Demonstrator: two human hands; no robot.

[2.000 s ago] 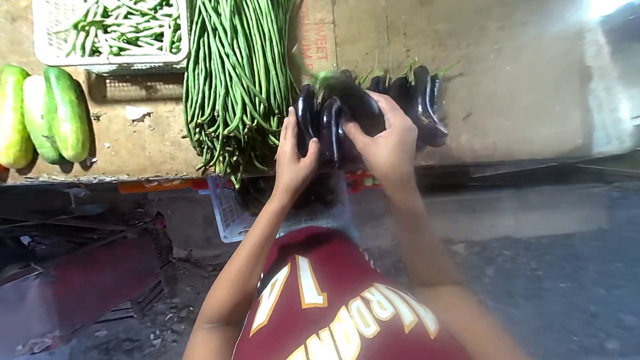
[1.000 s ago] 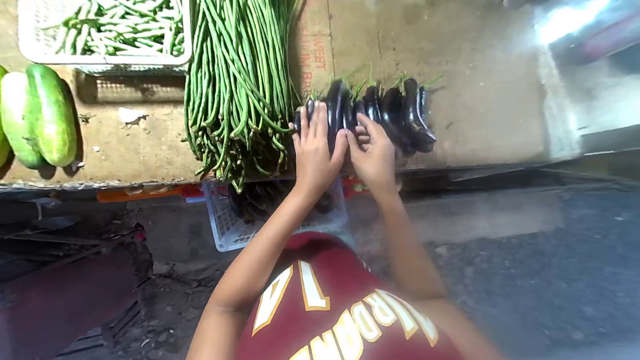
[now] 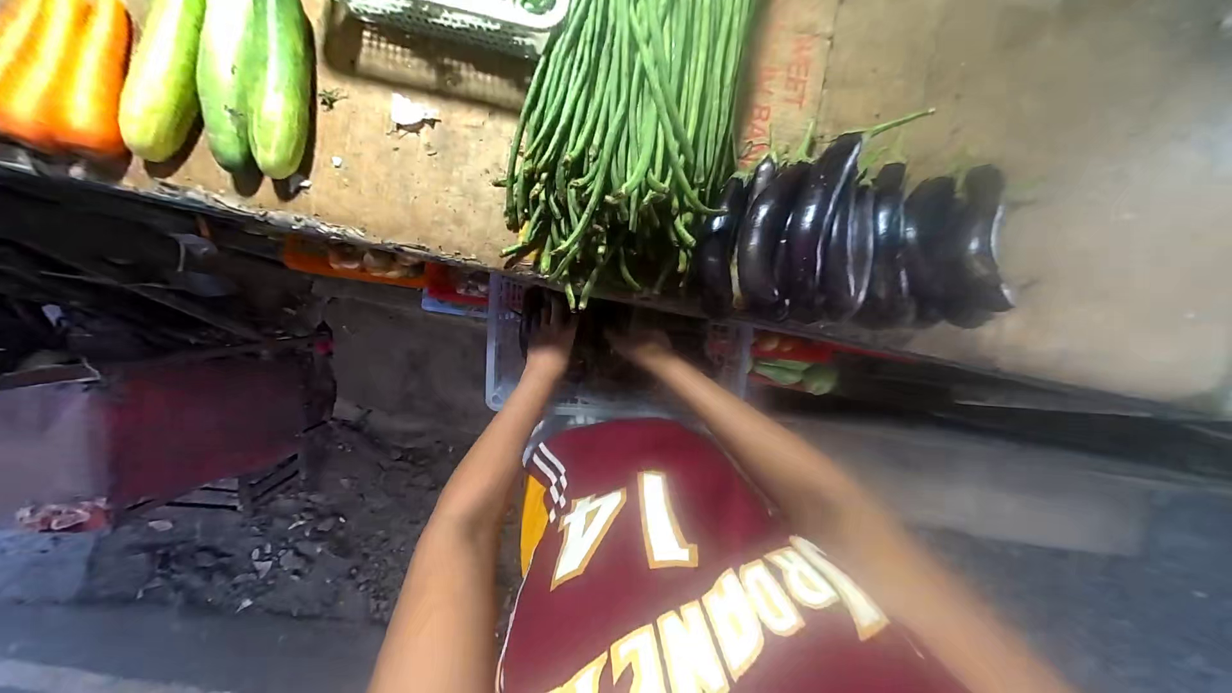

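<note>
Both my hands reach down into a plastic crate below the table edge, where dark eggplants lie in shadow. My left hand is at the crate's left side, against the dark contents. My right hand is blurred, a little to the right, and its fingers are lost in the shade. Whether either hand grips anything cannot be told. Above them on the table, a row of dark purple eggplants lies side by side, stems away from me. Long green yardlong beans lie left of the row and hang over the edge.
On the cardboard-covered table are green cucumbers, orange vegetables and a white basket. Under the edge stand an orange tray and a red container with green vegetables. A dark red box stands at lower left.
My hands have left the eggplant row on the table and moved down into the crate. The view has shifted left, showing the orange vegetables.
</note>
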